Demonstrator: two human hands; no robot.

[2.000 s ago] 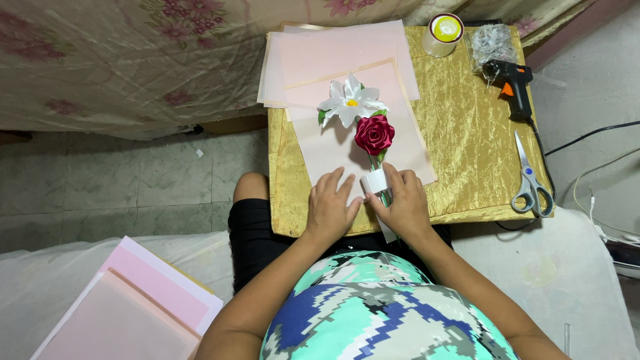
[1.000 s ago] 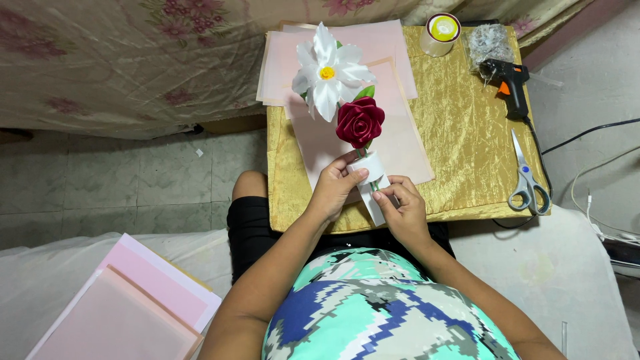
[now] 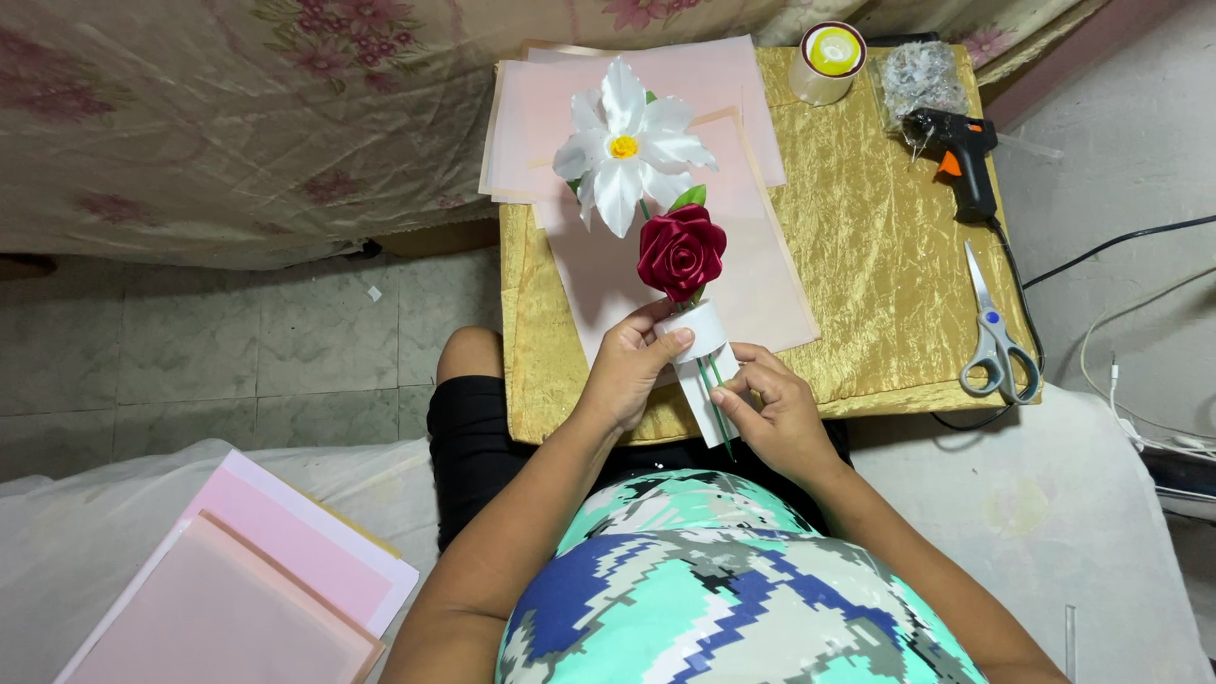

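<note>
My left hand grips a white band, a short tube shape with a flat white strip running down below it. Green stems pass through the band, and the fingertips of my right hand pinch them under it. Just above the band is a dark red ribbon rose with a green leaf. Beyond it, a white fabric flower with a yellow centre hangs over the pink wrapping sheets. Parts of the stems are hidden by the band and my fingers.
On the gold cloth-covered table are a ribbon roll, a clear plastic bag, a black glue gun with its cord, and grey-handled scissors. More pink sheets lie at lower left; a clear stick is at lower right.
Two seconds ago the flowers and band were low over the sheets; both hands have lifted them. My right hand has moved from beside the band to the stems below it.
</note>
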